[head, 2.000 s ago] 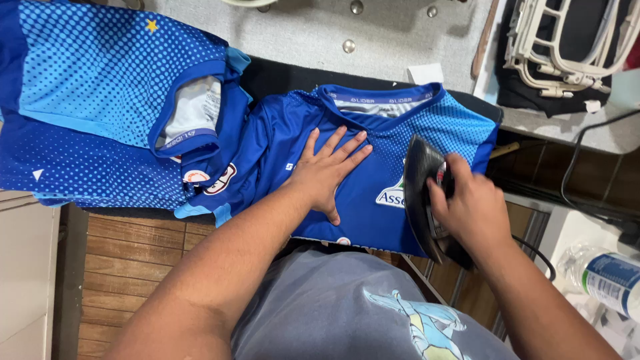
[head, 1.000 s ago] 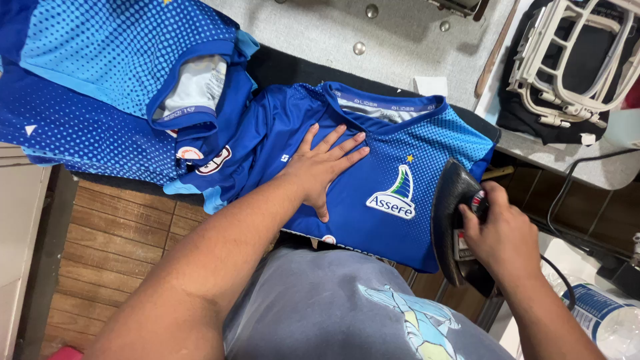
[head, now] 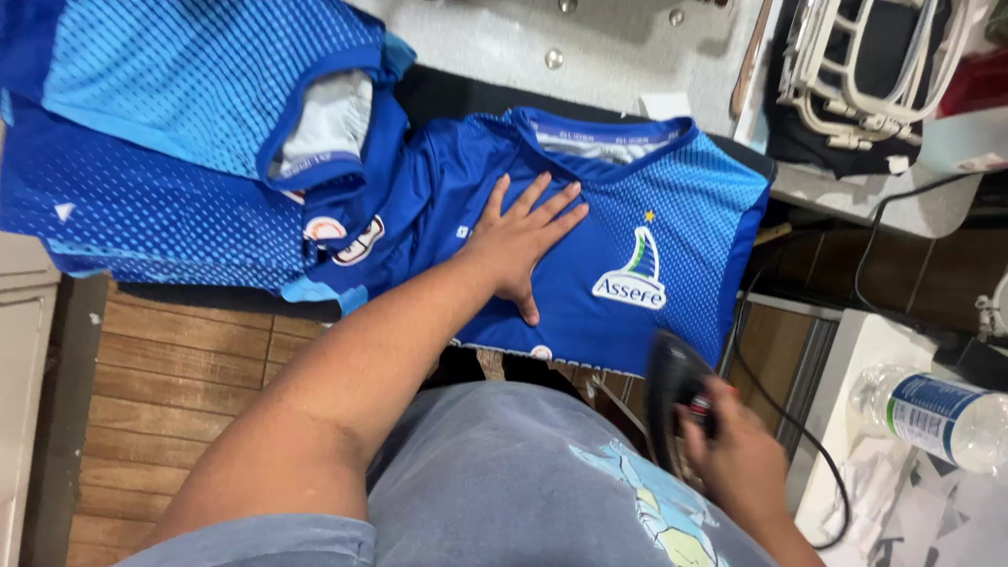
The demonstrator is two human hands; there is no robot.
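Observation:
A blue jersey (head: 583, 236) with a light blue dotted shoulder lies spread on a black-covered board (head: 465, 94), its neckline away from me. My left hand (head: 524, 240) rests flat on its chest, fingers spread, beside a sail-shaped badge (head: 634, 276) bearing writing. In my right hand (head: 724, 441) is a clothes iron (head: 677, 402), blurred, tilted on its side past the jersey's near right edge. Whether it touches the cloth I cannot tell. More blue dotted jersey fabric (head: 181, 102) with a second collar lies bunched on the left.
White embroidery hoops (head: 858, 71) lie on black cloth (head: 787, 142) at the upper right. Lower right, a plastic bottle (head: 929, 417) lies on its side on a white surface among paper scraps (head: 858, 488). The iron's black cord (head: 835, 472) loops nearby. A grey padded surface (head: 614, 55) lies behind the board.
The iron in my right hand has moved off the jersey's badge area, to the right and then toward my body, uncovering the badge. My left hand has stayed on the chest.

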